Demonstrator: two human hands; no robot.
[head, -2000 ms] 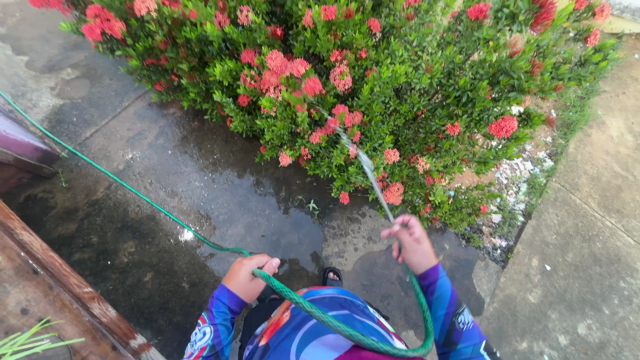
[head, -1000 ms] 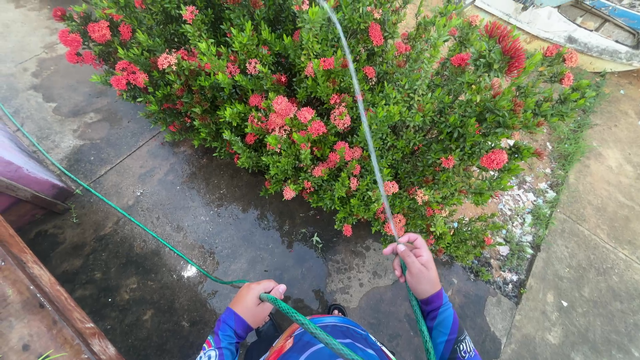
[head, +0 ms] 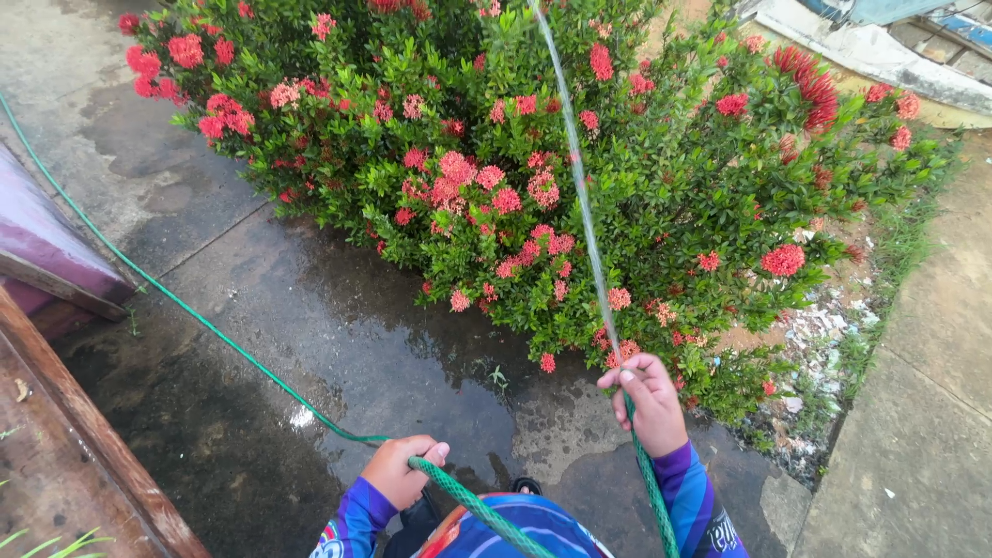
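A green garden hose [head: 209,325] runs from the upper left over wet concrete into my left hand [head: 404,470], whose fingers are closed around it. From there the hose loops down past my shirt, out of view at the bottom, and back up to my right hand [head: 647,403]. That hand grips the hose by its outlet end, thumb and fingers at the mouth. A jet of water [head: 581,186] shoots up and away over a leafy bush [head: 480,194] with red and coral flower clusters.
A purple wall base [head: 54,225] and a wooden ledge [head: 85,434] border the left side. A concrete slab [head: 914,434] lies at the right, beside a strip of grass and pale litter. A weathered white and blue boat-like object [head: 891,58] shows at the upper right.
The water jet has changed: two seconds ago it fell onto the bush's middle, and now it reaches past the top of the view. Both hands still hold the hose.
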